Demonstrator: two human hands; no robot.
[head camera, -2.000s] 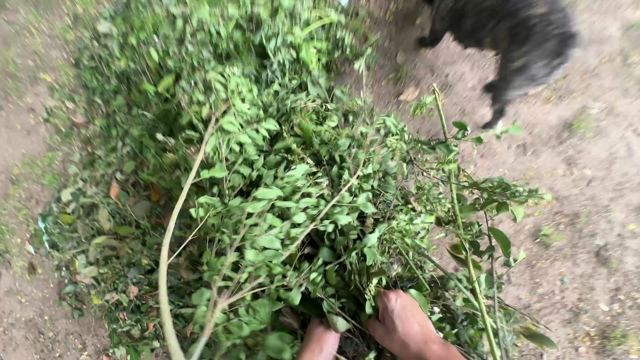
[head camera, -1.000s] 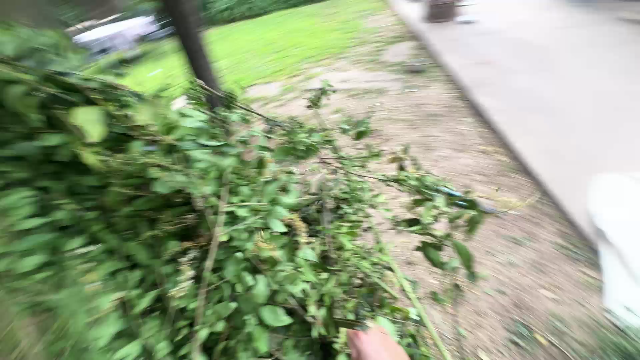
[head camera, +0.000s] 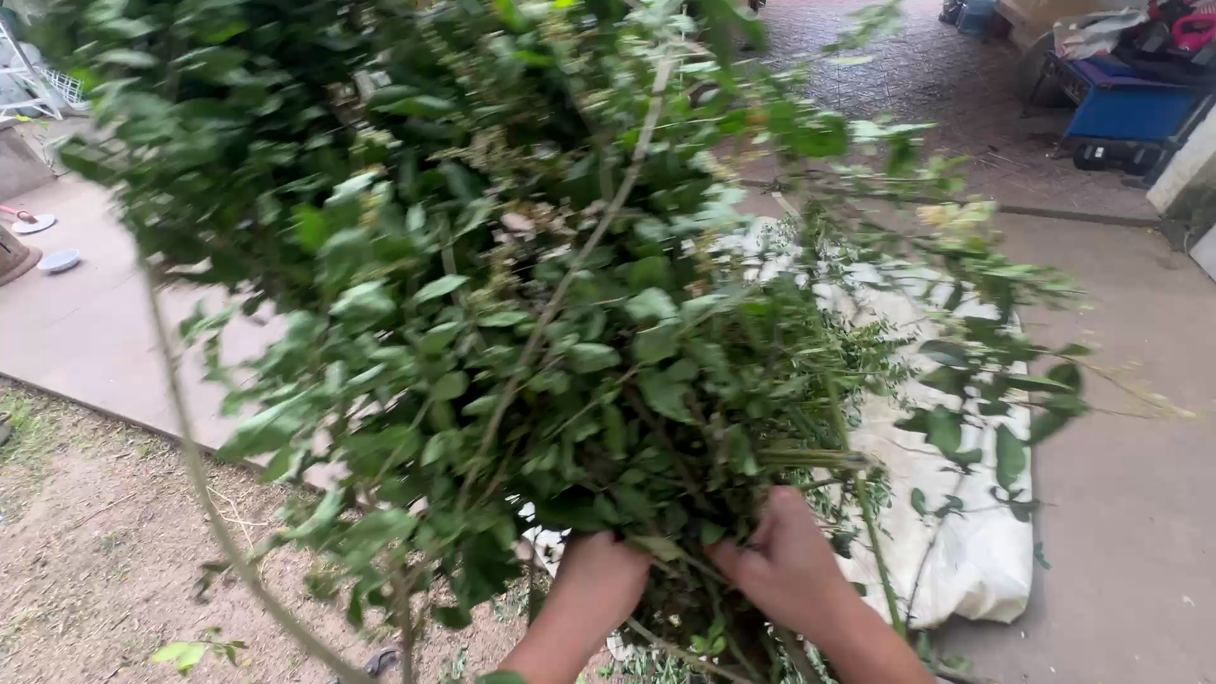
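Note:
A large bundle of leafy green branches (head camera: 589, 351) fills the middle of the head view. Both hands grip it low down. My left hand (head camera: 603, 570) is closed on stems, its fingertips hidden under leaves. Close beside it, my right hand (head camera: 784, 556) is also closed around stems. Beneath and beyond the bundle lies a whitish cloth or sack (head camera: 959, 532) on the paving, with more cut greenery (head camera: 855, 351) over it. One long bare stem (head camera: 204, 494) curves down at the left.
Concrete paving (head camera: 1121, 532) spreads right and left, edging dry soil (head camera: 85, 522) at lower left. A blue piece of furniture (head camera: 1130, 104) piled with items stands at upper right by a wall. A white dish (head camera: 59, 261) sits at the left. A darker tiled floor (head camera: 883, 85) lies beyond.
The branches were over bare soil two seconds ago; now they are held up over the paving's edge and the whitish cloth. The view has swung round strongly. The dark-furred animal is out of view.

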